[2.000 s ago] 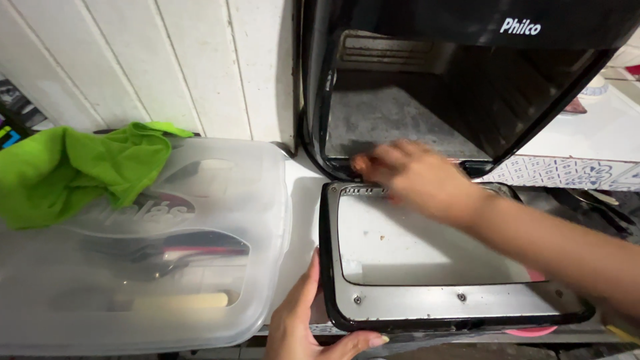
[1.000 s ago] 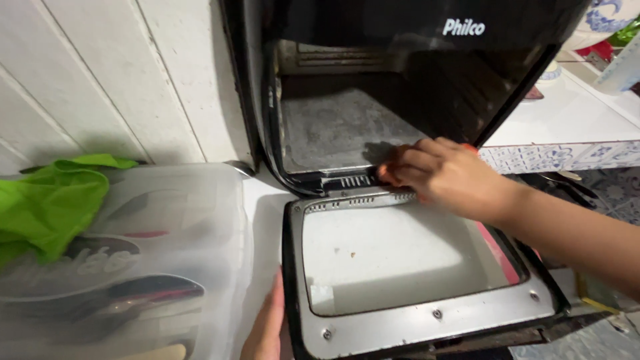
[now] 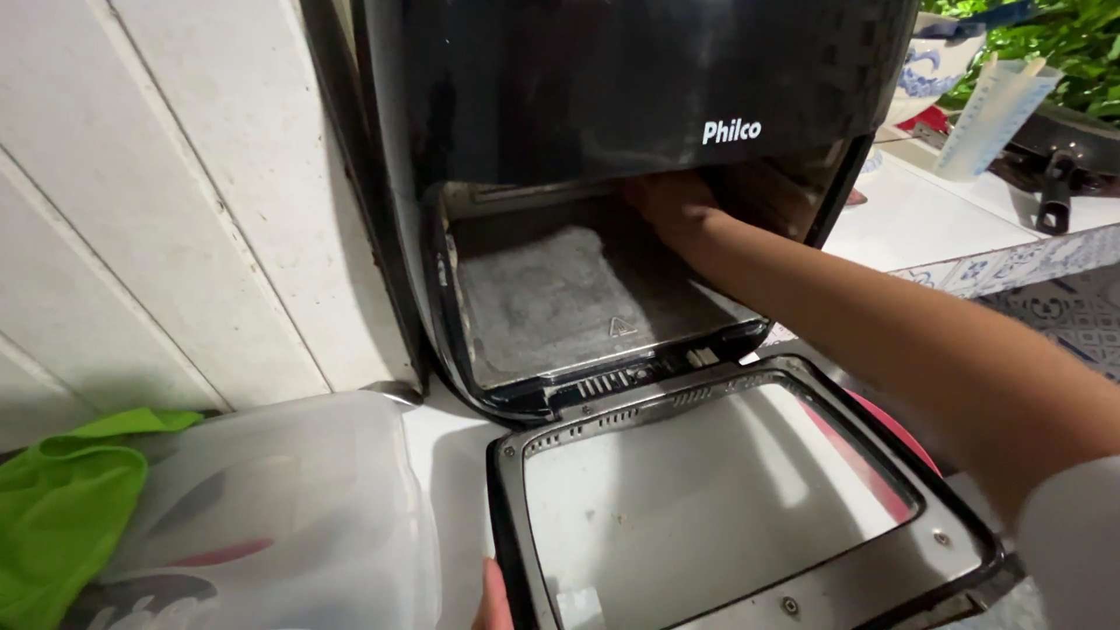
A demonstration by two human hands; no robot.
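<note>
A black Philco countertop oven [image 3: 647,79] has its glass-windowed door [image 3: 700,499] lowered in front. My right hand [image 3: 669,206] reaches deep into the upper part of the cavity; shadow and the oven's front hide its fingers, so what it holds cannot be seen. Beneath that forearm lies the grey metal oven floor [image 3: 542,289], stained, with a triangle mark near its front. At the bottom edge of the view, only a finger of my left hand [image 3: 494,599] shows, beside the door's left edge.
A translucent plastic box [image 3: 350,490] with utensils inside stands at left, a green cloth [image 3: 79,499] on it. White wooden boards [image 3: 175,201] rise beside the oven. At right are a measuring cup [image 3: 997,118], a patterned bowl [image 3: 936,66] and a black pan [image 3: 1067,149] on a tiled counter.
My right hand has gone from the lower front edge of the oven opening into the cavity. An orange-red thing seen at its fingers earlier is out of sight now. Less of my left hand shows.
</note>
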